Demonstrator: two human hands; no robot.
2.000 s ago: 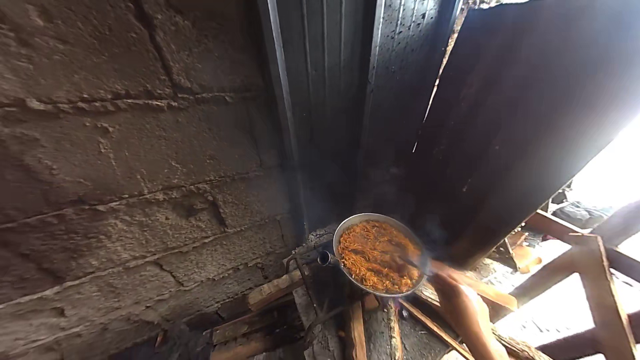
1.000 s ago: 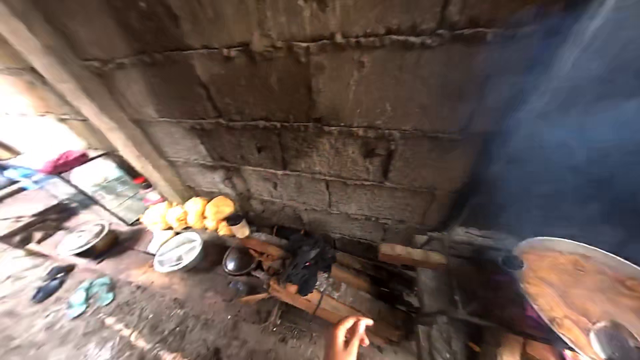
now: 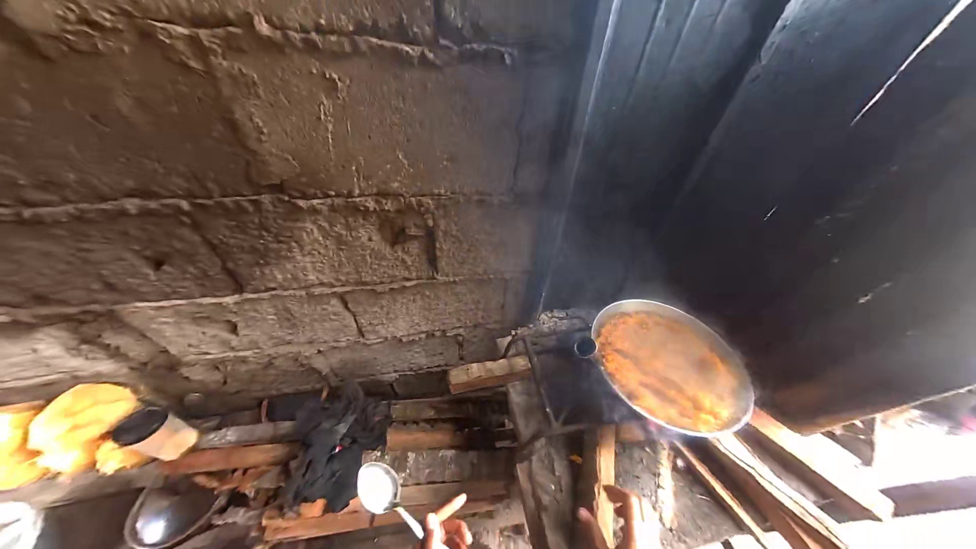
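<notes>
At the bottom edge, my left hand (image 3: 446, 528) is closed around the handle of a metal ladle (image 3: 378, 488), one finger pointing out and the bowl up and to the left. To its right, my right hand (image 3: 614, 522) is partly in view with fingers apart and nothing visible in it. Beyond it and to the right, a round metal pan (image 3: 671, 366) of steaming orange food sits over a wood fire place. Neither hand touches the pan.
Firewood (image 3: 770, 488) sticks out below the pan. Planks (image 3: 450, 465) and a black cloth (image 3: 339, 450) lie left of it. A dark bowl (image 3: 171, 518) and yellow items (image 3: 80, 427) are at lower left. A block wall (image 3: 328, 229) and dark metal sheets (image 3: 686, 152) stand behind.
A ladle is now in my left hand. Two seconds ago a hand reached to the pan's right side; now both hands are below and left of the pan. The view has swung left and partly back.
</notes>
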